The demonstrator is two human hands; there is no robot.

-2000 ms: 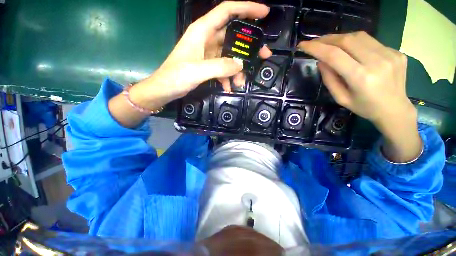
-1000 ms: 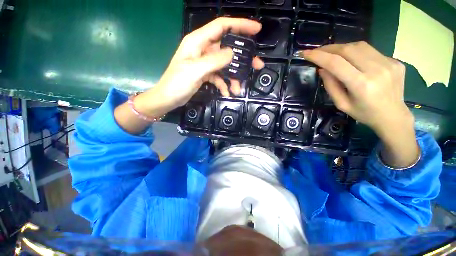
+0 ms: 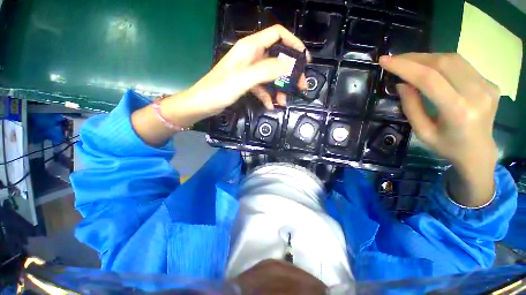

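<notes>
My left hand (image 3: 242, 72) holds a small black camera unit (image 3: 289, 68) over the tray, its screen facing up and showing a pale patch and a small green mark. The thumb lies on the screen. My right hand (image 3: 447, 103) is over the right side of the tray, fingers apart, nothing visible in it. The black blister tray (image 3: 354, 89) lies below both hands. Several units with ringed lenses sit in its nearest row, such as a unit in the middle pocket (image 3: 305, 130). Another unit (image 3: 311, 84) lies in the row behind, partly hidden by my left hand.
A pale yellow paper sheet (image 3: 490, 49) lies right of the tray on the green bench (image 3: 109, 52). A second black grid (image 3: 412, 193) shows below the tray at the right. Shelving and dark cables (image 3: 34, 161) are at the left.
The screen has gone from coloured lines to white lines, then to a pale patch with green. The unit has turned slightly and moved right. My right hand has moved right and slightly down.
</notes>
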